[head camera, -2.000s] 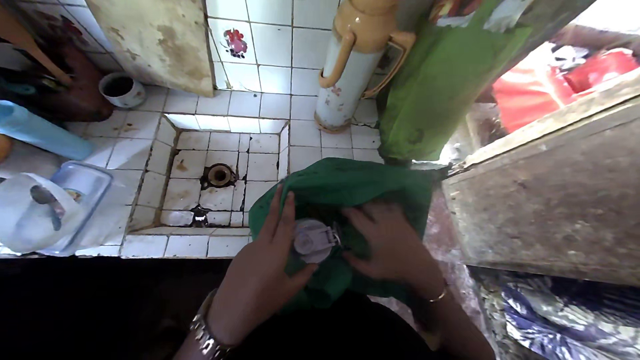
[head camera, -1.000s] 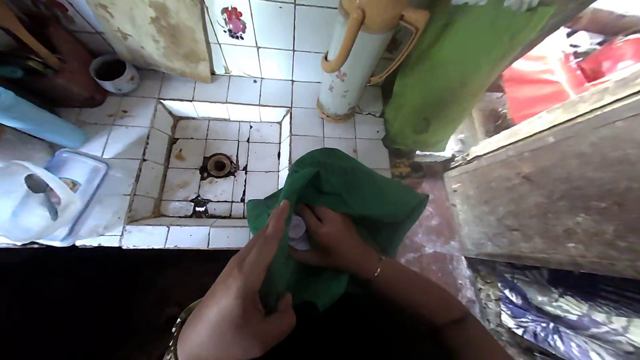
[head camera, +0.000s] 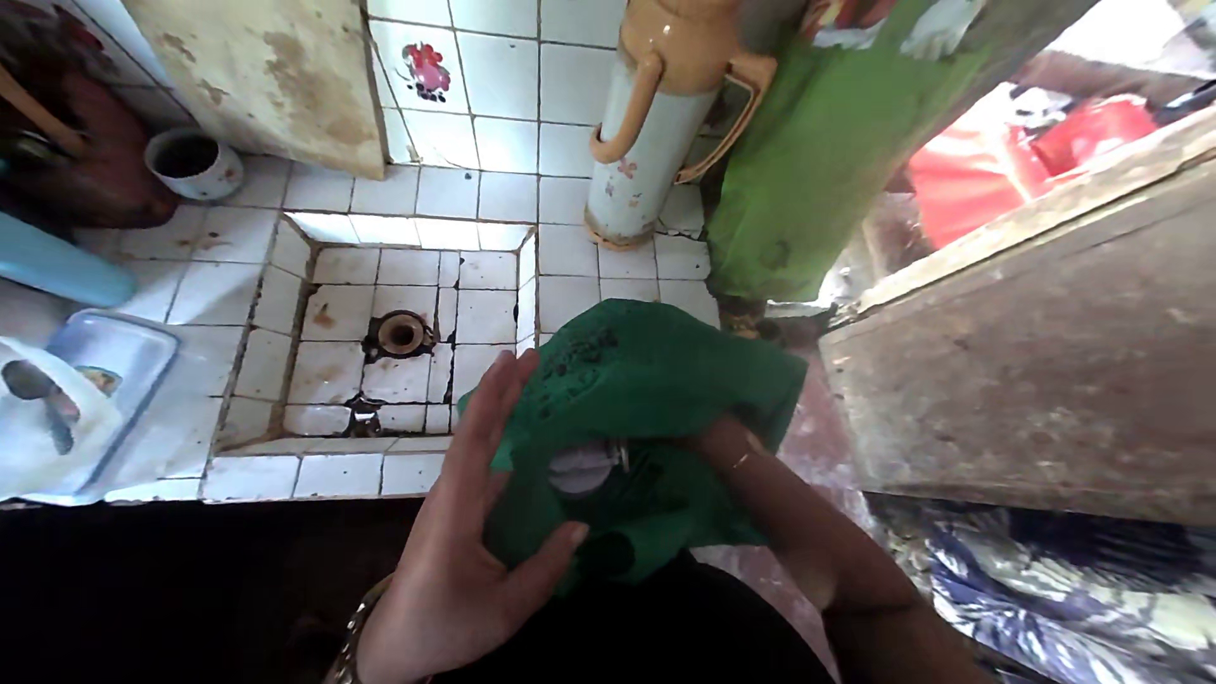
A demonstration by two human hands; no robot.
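Observation:
A green cloth bag [head camera: 655, 370] with dark print is held open in front of my body, past the near edge of the tiled counter. Inside its mouth lies a round whitish lid [head camera: 581, 467] with a small metal clip at its side; what is under the lid is hidden. My left hand [head camera: 484, 541] presses flat along the bag's left side, thumb apart from the fingers at the rim. My right hand [head camera: 731, 442] reaches into the bag from the right. Its fingers are hidden by the cloth, so their hold cannot be seen.
A square tiled basin [head camera: 332, 375] with a drain is sunk into the counter. Behind the bag stands a tall flask [head camera: 636, 142] with orange handles. At left are a cup [head camera: 195, 169], a light blue bottle [head camera: 57, 261] and a plastic tray [head camera: 142, 347]. A wooden panel [head camera: 1026, 370] stands at right.
My right hand was over the lid one second ago; it has moved right, into the bag's right side. The lid shows again, and the bag's mouth is wider.

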